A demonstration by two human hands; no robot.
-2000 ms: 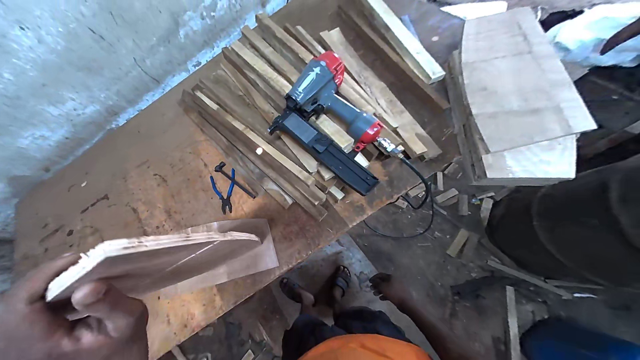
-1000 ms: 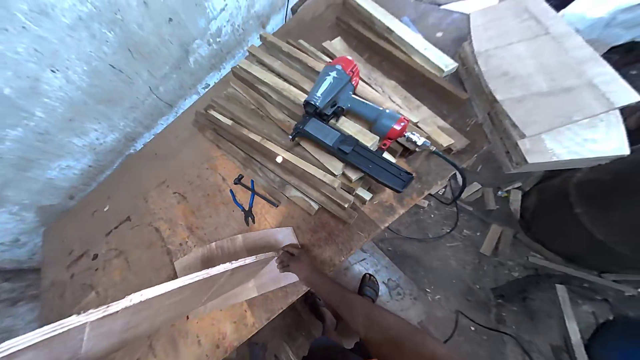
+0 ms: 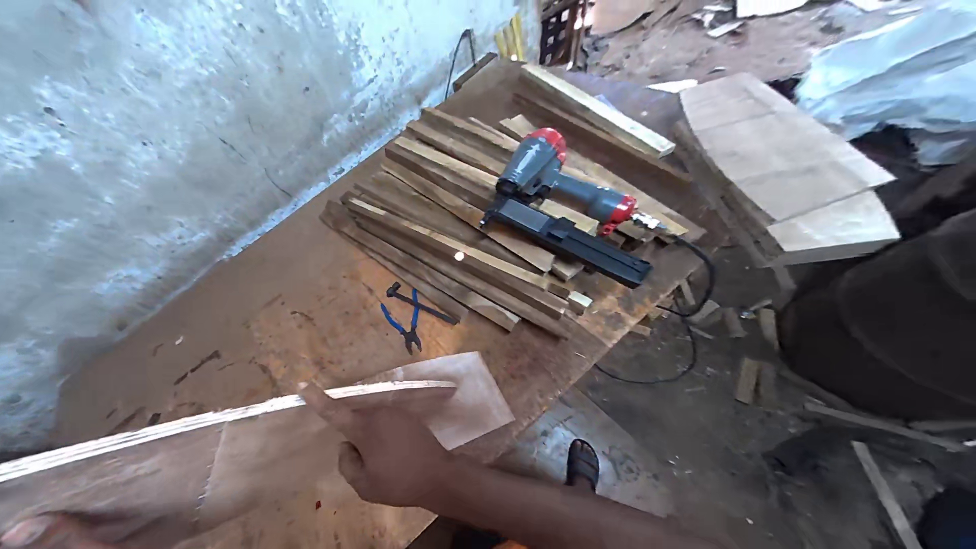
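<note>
A long curved plywood panel [image 3: 152, 465] stands on its edge across the near left of the wooden worktable, its pale layered edge upward. My right hand [image 3: 393, 450] touches that top edge with an extended index finger; the thumb is apart. At the bottom left corner, my left hand [image 3: 53, 530] is partly cut off, against the panel's face; its grip is unclear. Under the panel's right end lies a flat thin plywood piece [image 3: 476, 396]. Blue-handled pliers [image 3: 408, 324] rest across a small hammer [image 3: 423, 305] beyond the panel.
Several wooden strips [image 3: 457, 274] lie on the worktable [image 3: 252, 305], with a pneumatic nail gun [image 3: 572, 206] and its black hose [image 3: 713, 282] on top. A rough wall [image 3: 191, 114] borders the table. Stacked plywood panels [image 3: 785, 160] are at the right, with offcuts on the floor.
My right hand has moved left along the panel from near its right end, where it was a second ago. My left hand has come back into view at the lower left.
</note>
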